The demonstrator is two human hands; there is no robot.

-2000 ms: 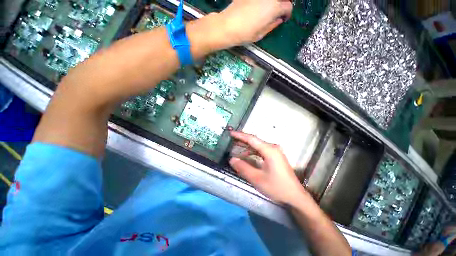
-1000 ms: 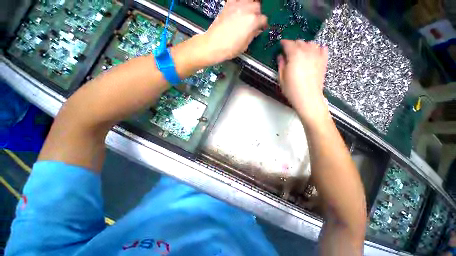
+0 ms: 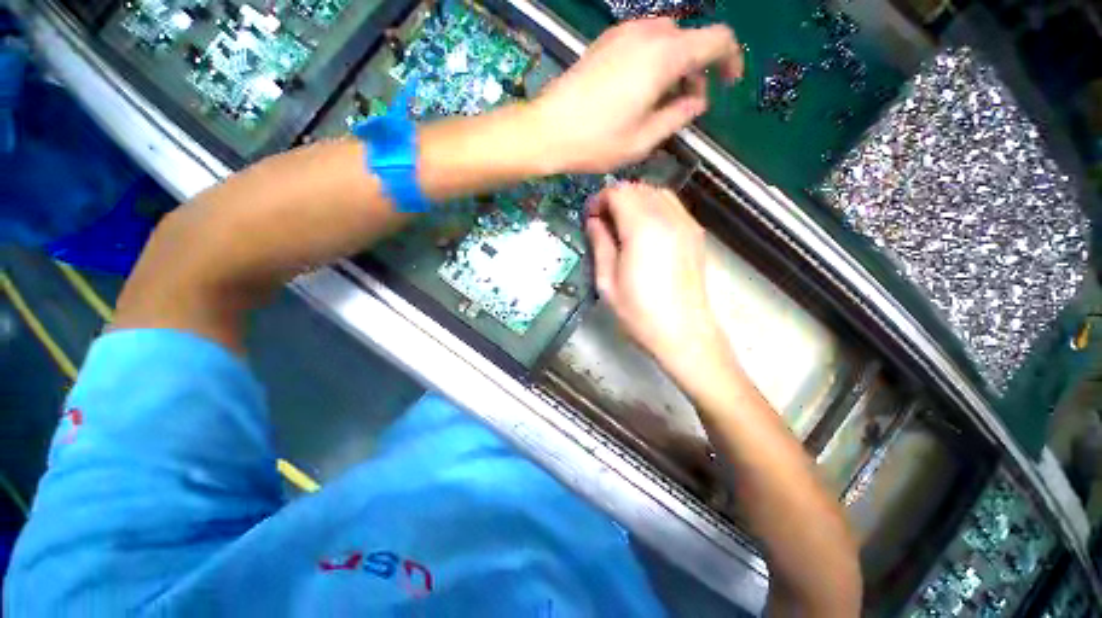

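Note:
A green circuit board (image 3: 514, 268) with a bright white patch lies in the carrier (image 3: 546, 324) below my hands. Another green board (image 3: 457, 60) shows behind my left forearm. My left hand (image 3: 641, 94), with a blue strap on its wrist, is above the far rail, its finger and thumb apart; its palm is hidden. My right hand (image 3: 653, 260) is at the carrier's right end, just right of the white-patched board, thumb and fingertips close together. Any small part in either hand is too small or hidden to tell. A board under my hands is mostly covered.
A large silver component pile (image 3: 973, 217) lies on the green mat (image 3: 749, 133) beyond the far rail, with dark small components (image 3: 783, 87) left of it. A conveyor gap (image 3: 761, 332) with crossbars is right of the carrier. Further boards (image 3: 985, 549) lie at lower right.
My right hand has come back from the mat by the silver pile to the carrier's right end. My left hand has moved right, its finger and thumb now spread. The view has shifted.

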